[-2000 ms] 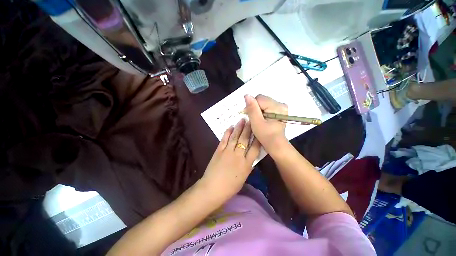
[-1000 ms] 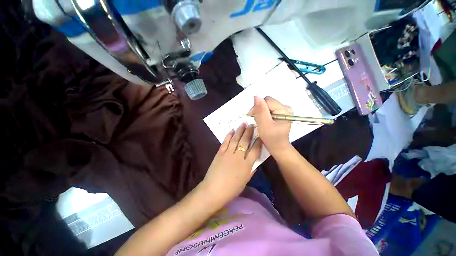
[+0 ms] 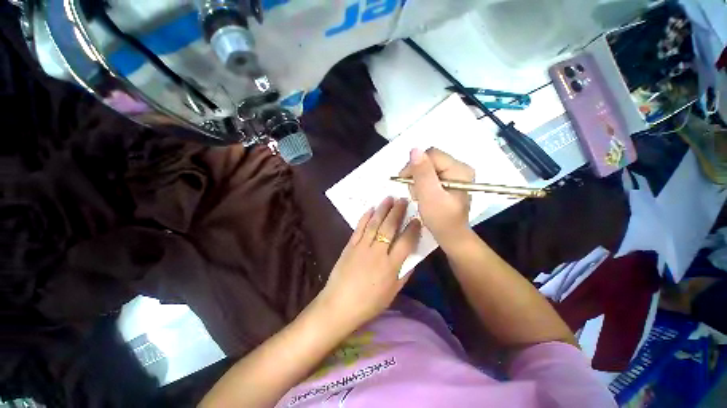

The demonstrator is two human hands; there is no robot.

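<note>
A white sheet of paper [image 3: 470,131] lies on the machine table and partly on dark brown fabric [image 3: 239,215]. Faint writing shows on its left part. My right hand [image 3: 441,191] holds a gold-coloured pen [image 3: 498,189], with its tip on the paper and its back end pointing right. My left hand [image 3: 371,247] lies flat on the paper's lower left part, fingers slightly apart, with a ring on one finger. It holds nothing that I can see. The brown fabric lies left of the paper, gathered near the presser foot [image 3: 269,146].
The sewing machine head [image 3: 319,40] spans the top, with a grey ribbed knob [image 3: 294,149] below it. Right of the paper lie a black screwdriver [image 3: 530,151], teal snips [image 3: 498,99] and a purple phone [image 3: 594,119]. Dark red fabric [image 3: 630,303] is at lower right.
My right hand and the pen have moved slightly right along the paper. My left hand stays on the paper. The view has shifted, and more of the machine head shows.
</note>
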